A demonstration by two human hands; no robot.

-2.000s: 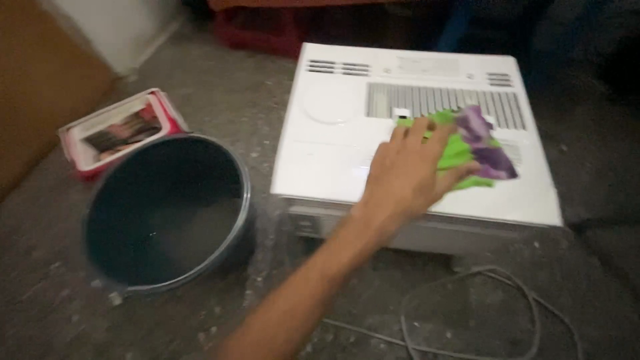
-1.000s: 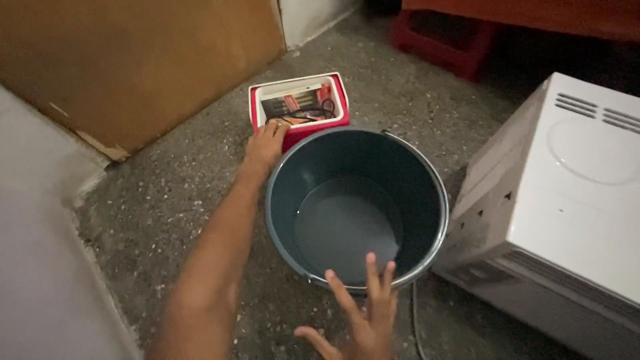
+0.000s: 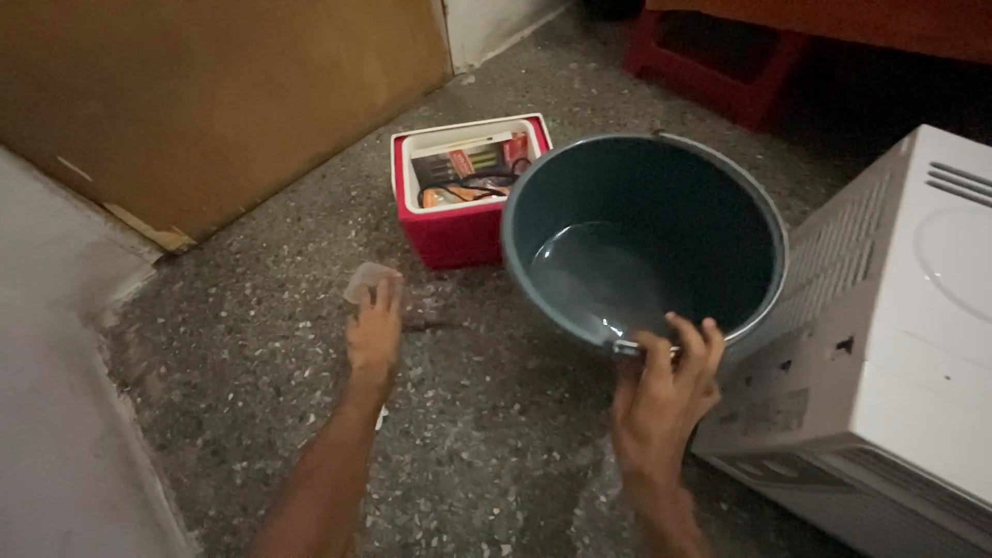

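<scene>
My right hand grips the near rim of a dark teal plastic bucket, beside the end of its metal handle. The bucket holds some cloudy water and looks slightly tilted. On the left, my left hand has its fingertips on a small translucent plastic piece above the floor; whether it lifts the piece or touches it only is unclear. Just behind the bucket's left side stands a red and white box, open at the top, with a black cable, packaged items and an orange thing inside.
A white appliance with vents stands close to the bucket's right side. A brown door or panel and a pale wall bound the left. A red plastic stool stands at the back right, under an orange surface.
My right hand, open over the bucket's near rim one second ago, now grips that rim. My left hand has left the red and white box and reached the translucent piece. The green and purple cloth is out of view.
</scene>
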